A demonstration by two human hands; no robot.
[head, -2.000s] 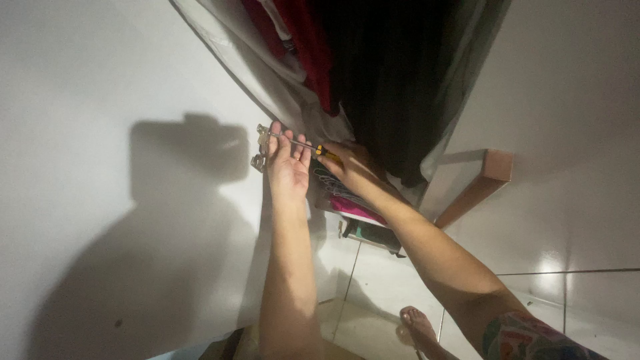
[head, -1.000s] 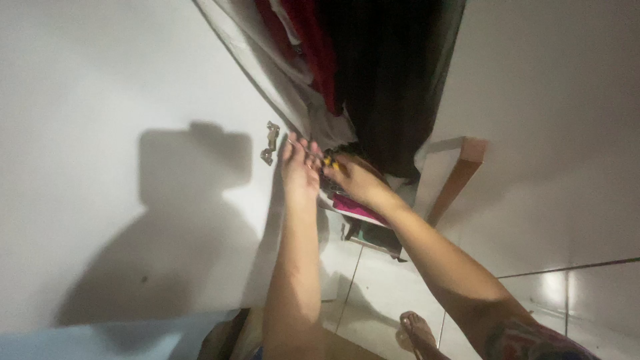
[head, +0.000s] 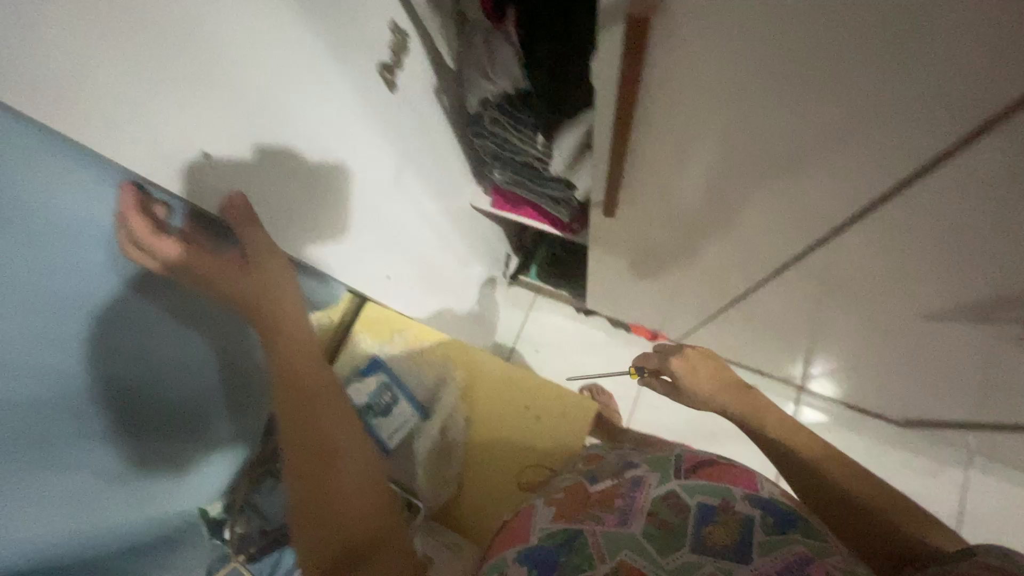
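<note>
My right hand [head: 694,374] holds a screwdriver [head: 602,375] with a yellow and dark handle, its thin shaft pointing left above the tiled floor. Away to the left, my left hand [head: 204,252] is at the edge of the white door panel [head: 336,200], fingers curled and apart, blurred; the frame does not settle whether it grips that edge. A metal hinge [head: 394,56] is fixed on the white panel, well away from both hands.
Between the white panel and another white door with a brown handle [head: 626,116], folded clothes [head: 524,152] lie on a shelf. A light blue surface [head: 48,320] borders the left. Below are a yellow panel [head: 512,416], a plastic bag [head: 440,432], my foot [head: 602,404] and white floor tiles [head: 552,328].
Both hands have left the spot near the hinge and the clothes. The left hand has gone left to the panel's edge, the right hand down and right with the screwdriver. The view has shifted strongly.
</note>
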